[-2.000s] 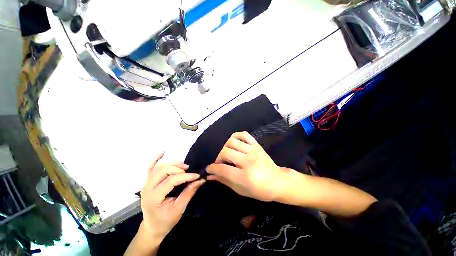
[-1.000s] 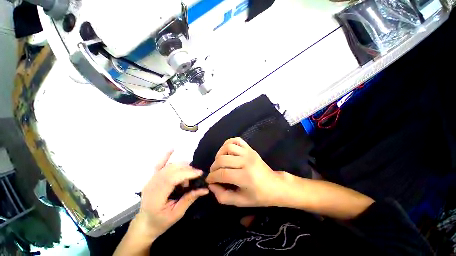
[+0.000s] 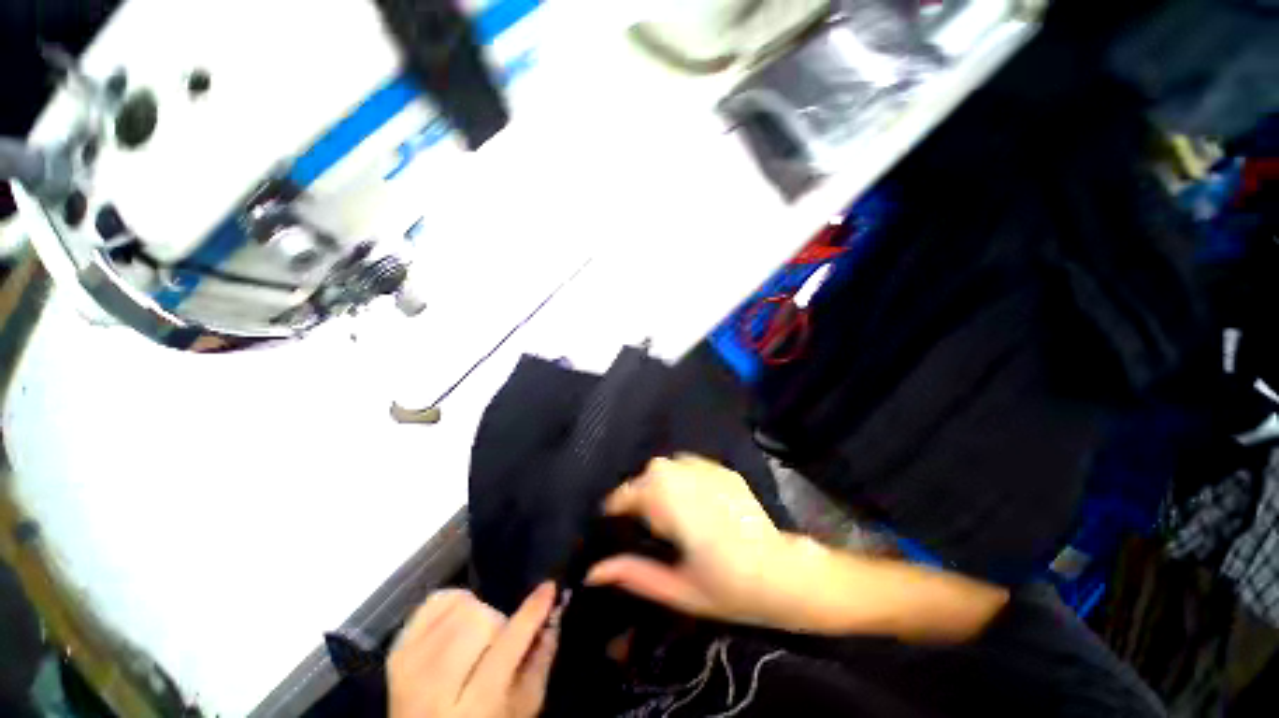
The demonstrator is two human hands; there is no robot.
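Note:
A black fabric panel (image 3: 526,456) with a finely ribbed part (image 3: 606,414) lies over the table's front edge and hangs toward my lap. My left hand (image 3: 470,656) is at the lower left of the cloth, cut off by the bottom edge, fingertips pinching its edge. My right hand (image 3: 701,547) is on the cloth just right of it, slightly blurred, thumb and fingers around a fold. The needle area (image 3: 372,281) of the white sewing machine (image 3: 232,105) is up and left of the cloth, apart from it.
White table (image 3: 183,519) with a worn left edge. A plastic-wrapped dark item (image 3: 828,105) lies at its far right. Red-handled scissors (image 3: 779,326) rest in a blue basket (image 3: 734,351) below the table edge. Dark cloth (image 3: 940,351) is heaped at right. A black strip (image 3: 449,70) drapes over the machine.
The view has swung right, so the table and machine sit further left. Both hands and the cloth are lower, nearer my lap, and the ribbed part shows more. The hands are slightly further apart.

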